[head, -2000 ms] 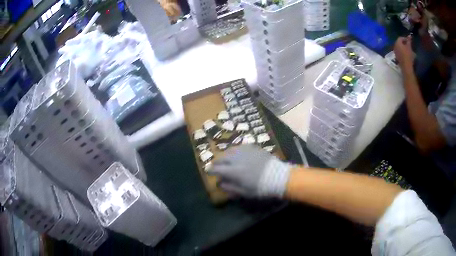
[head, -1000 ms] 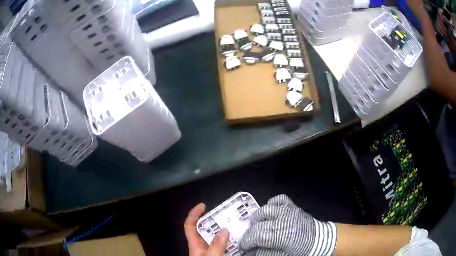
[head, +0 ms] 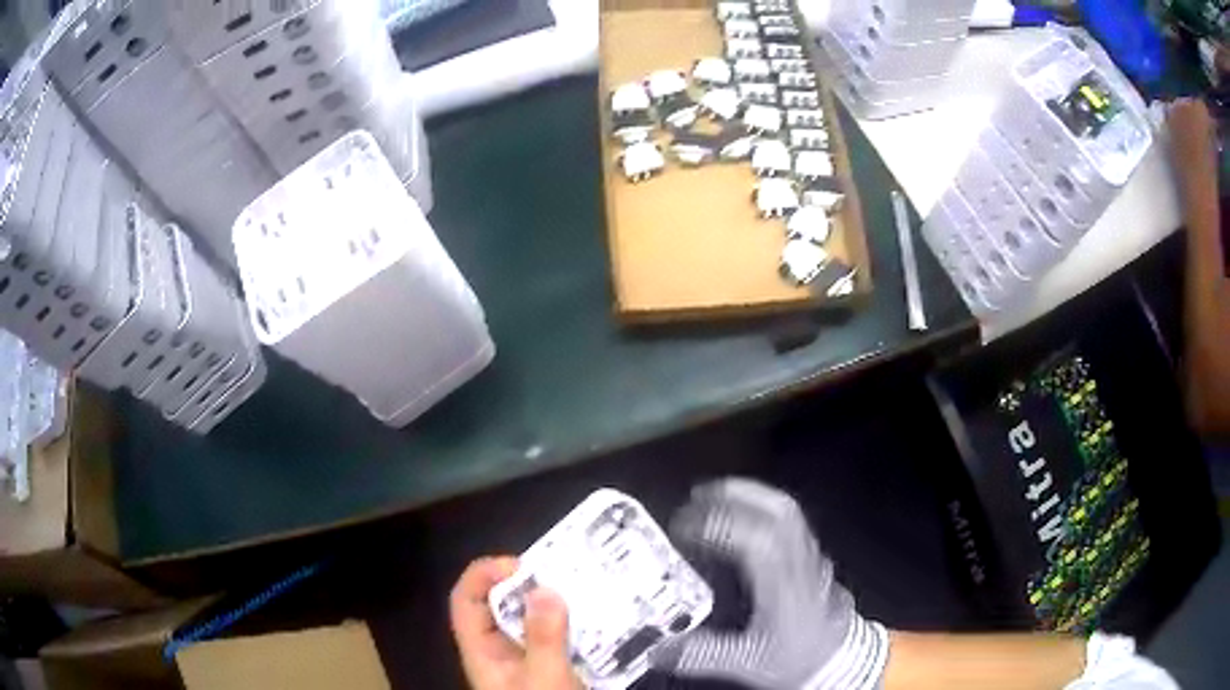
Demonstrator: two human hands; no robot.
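A white plastic housing (head: pixel 600 580) is held over the dark area below the bench edge, open side up. A dark piece shows in its lower right corner. My left hand (head: pixel 519 634), bare, grips its left side with the thumb on top; it is cut off by the lower edge. My right hand (head: pixel 776 586), in a striped grey-white glove, is blurred at the housing's right side, fingers apart; whether it holds a part is hidden. A shallow cardboard tray (head: pixel 695 256) on the green bench holds small white-and-black modules (head: pixel 776 200).
Stacks of empty housings (head: pixel 405 317) stand at left. A filled stack (head: pixel 1039 175) leans at right beside a metal strip (head: pixel 909 263). A black bag (head: pixel 991 465) printed "Mitra" holds green-yellow boards. Cardboard boxes (head: pixel 283 663) are lower left. Another person's arm (head: pixel 1205 270) is at far right.
My gloved hand has left the tray and come to the housing, then moved slightly off its face. My left hand and the housing have come into view; the housing is turned and shifted slightly left.
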